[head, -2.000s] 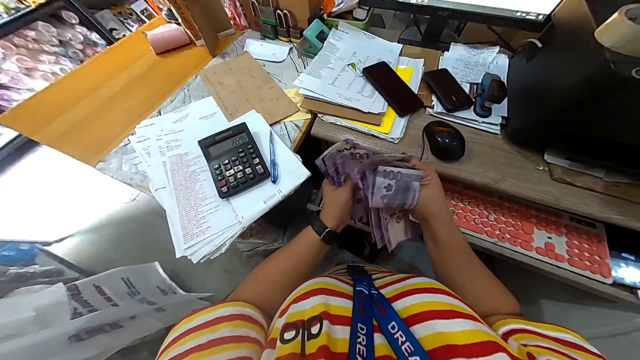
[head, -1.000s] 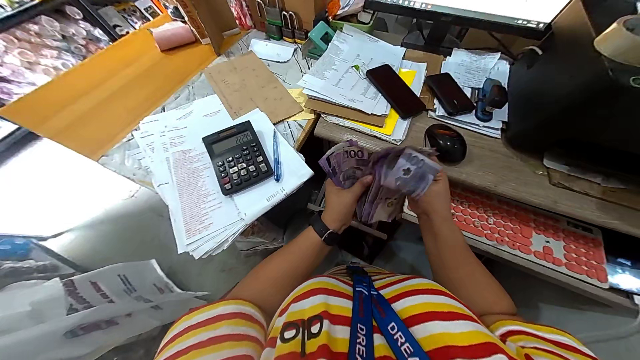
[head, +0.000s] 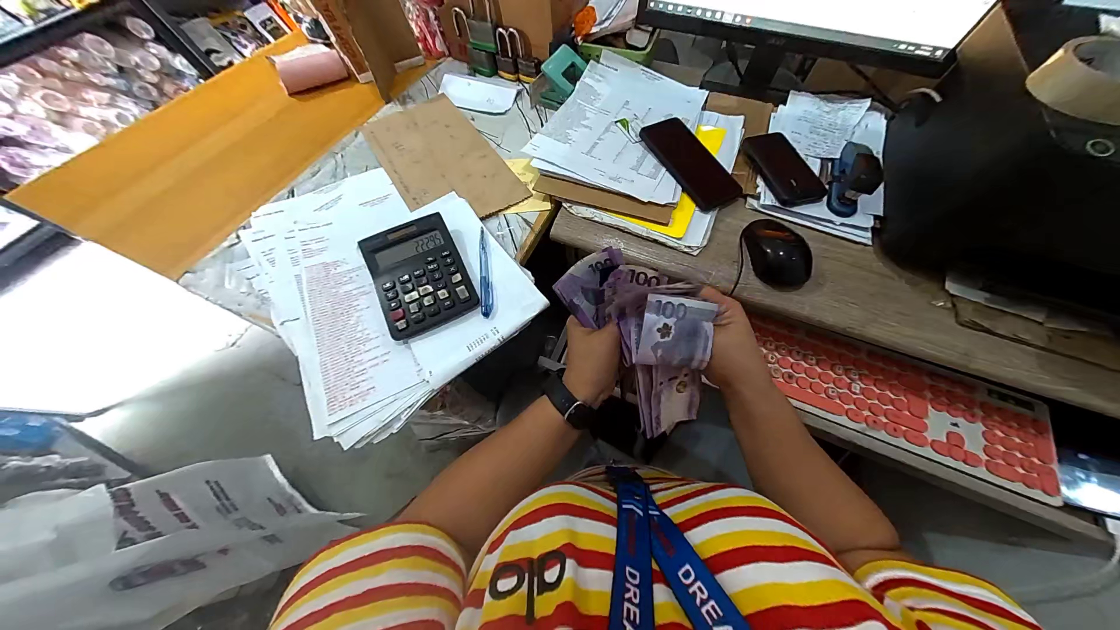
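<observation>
My left hand (head: pixel 592 360), with a dark watch on its wrist, grips a fanned bunch of purple banknotes (head: pixel 588 284). Close beside it on the right, my right hand (head: pixel 731 343) is closed on more banknotes (head: pixel 678 337), the front one held upright. Lower parts of the notes hang down between the hands. To the left, a black calculator (head: pixel 418 276) with digits on its display lies on stacked printed papers (head: pixel 337 324). A blue pen (head: pixel 486 273) is just right of it. The fingers behind the notes are partly hidden.
A black mouse (head: pixel 777 254) lies on the wooden desk, above a pink-and-white keyboard (head: pixel 919 411) on a lower shelf. Two dark phone-like devices (head: pixel 691 164) and a stapler (head: pixel 850 179) rest on papers behind. A monitor (head: pixel 805 26) stands at the back, a large black object (head: pixel 989 166) at the right.
The front notes in my right hand were blurred and tilted a second ago; now they hang straighter. My hands stay close together, and the calculator and pen remain beside each other.
</observation>
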